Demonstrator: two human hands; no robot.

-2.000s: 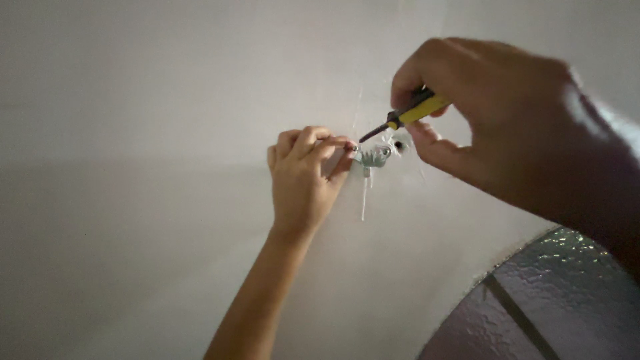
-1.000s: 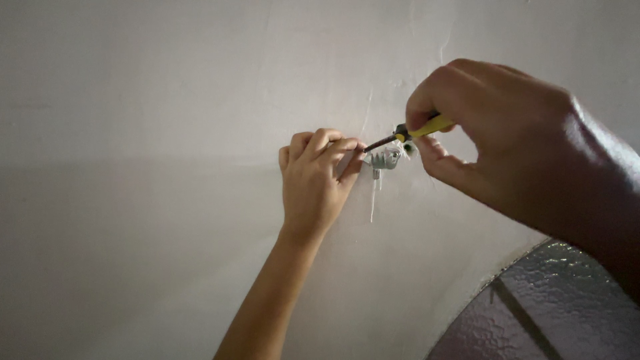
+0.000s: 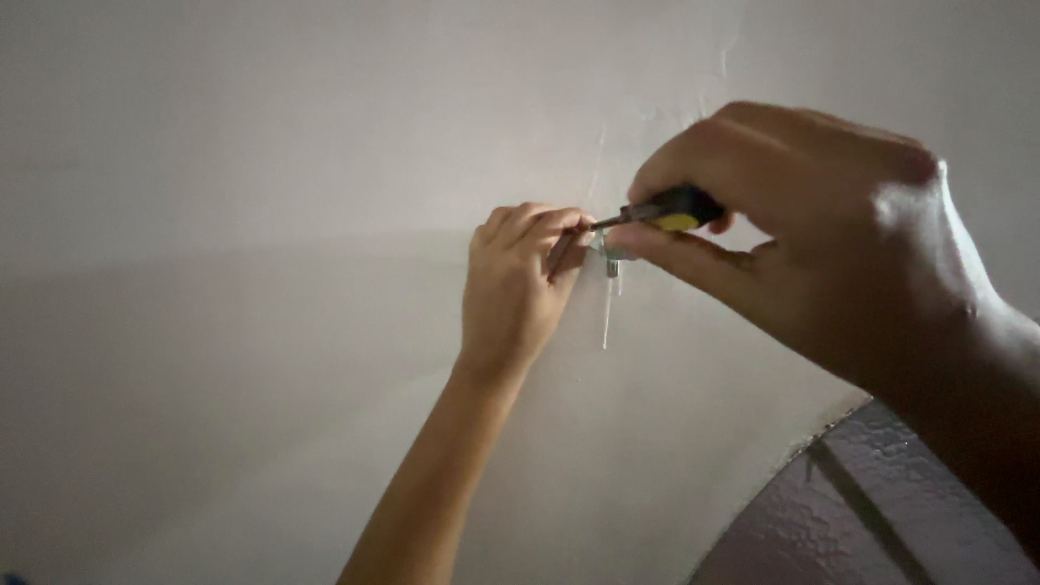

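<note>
My right hand (image 3: pixel 821 227) grips a screwdriver (image 3: pixel 678 209) with a black and yellow handle, its shaft pointing left. The tip meets the fingertips of my left hand (image 3: pixel 520 276), which are pinched together at the left end of a small pale fitting (image 3: pixel 616 250) on the wall. What sits between those left fingertips is too small to make out. A short stub (image 3: pixel 613 268) sticks down from the fitting. My right thumb and fingers cover much of the fitting's right side.
A pale plastered wall (image 3: pixel 244 325) fills most of the view, with thin cracks or white streaks above and below the fitting. At the lower right is a curved-edged pane of textured glass (image 3: pixel 780 520) crossed by a dark bar (image 3: pixel 869 508).
My right hand has moved left and closer to my left fingertips, and now covers the fitting's right part and the dark hole seen earlier. The screwdriver lies flatter than two seconds ago.
</note>
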